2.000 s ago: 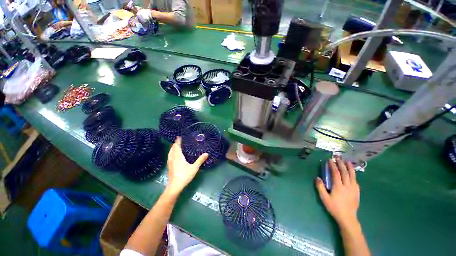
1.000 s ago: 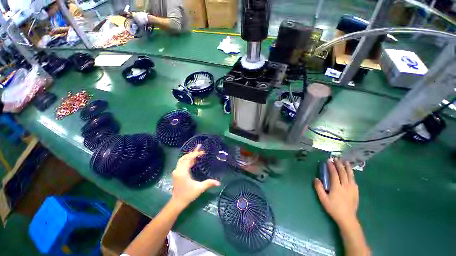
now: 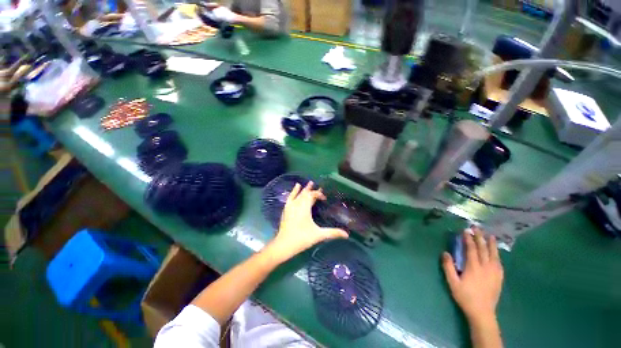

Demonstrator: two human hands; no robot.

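Note:
My left hand (image 3: 299,224) reaches in from below, thumb and fingers spread at the near left rim of a blurred dark front grille (image 3: 353,212) low beside the pneumatic press (image 3: 368,153). The press nest is hidden. Another grille (image 3: 274,197) lies left of it, partly behind my fingers. Two overlapping grilles (image 3: 342,289) lie in front of the press. One grille (image 3: 261,162) lies alone, left of the press. An overlapping stack (image 3: 204,197) is further left. My right hand (image 3: 479,279) is around the grey-blue start switch (image 3: 459,253) by the post foot.
Smaller dark discs (image 3: 161,151) and a coppery-red pile (image 3: 126,113) lie at left. Fan bodies (image 3: 319,112) stand behind. A slanted post (image 3: 551,194), cable and white carton (image 3: 577,117) are at right. A blue stool (image 3: 85,265) and cardboard box (image 3: 167,289) are below. Another person's arm (image 3: 248,20) shows across the bench.
The view has shifted, moving most things rightward in the picture. My left hand and the grille at it have moved right to the press base. My right hand has stayed on the switch.

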